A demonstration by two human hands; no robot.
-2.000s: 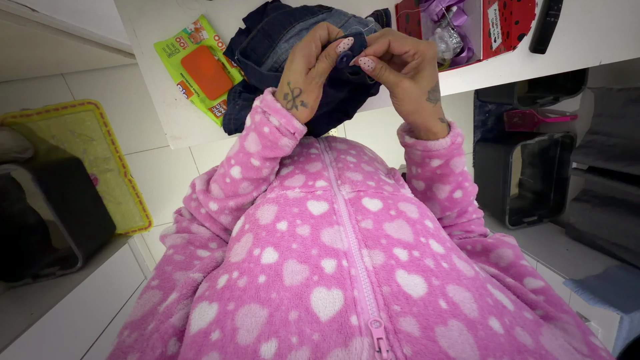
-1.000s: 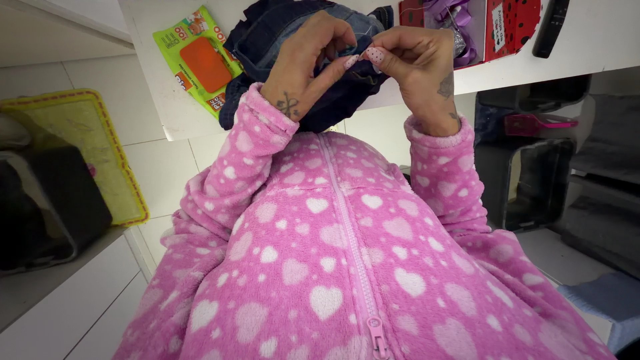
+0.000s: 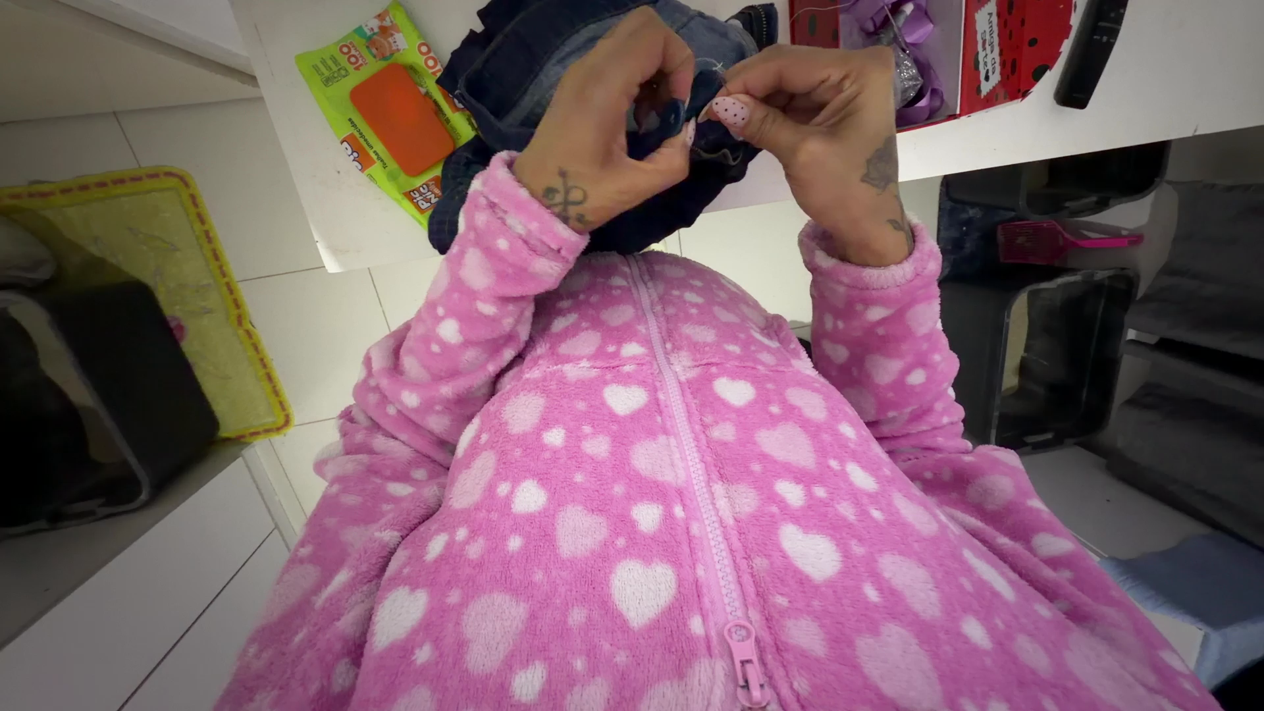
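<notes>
Dark blue denim clothing (image 3: 513,74) lies bunched at the table's near edge, in the upper middle of the view. My left hand (image 3: 622,118) pinches a fold of the denim between thumb and fingers. Close beside it, my right hand (image 3: 820,128) has thumb and index finger pressed together at the same fold. A light thread shows on the cloth near the fingertips. Whether the right fingertips hold a needle, the thread or the cloth is too small to tell.
A green wipes packet (image 3: 375,109) with an orange lid lies left of the denim. To the right are a red box (image 3: 948,59) with purple ribbon and a black remote control (image 3: 1089,54). The white table's edge (image 3: 997,153) runs below them. Black bins stand lower on both sides.
My right hand's fingertips have stayed close to my left hand's, with small shifts of the fingers. The denim remains in about the same place.
</notes>
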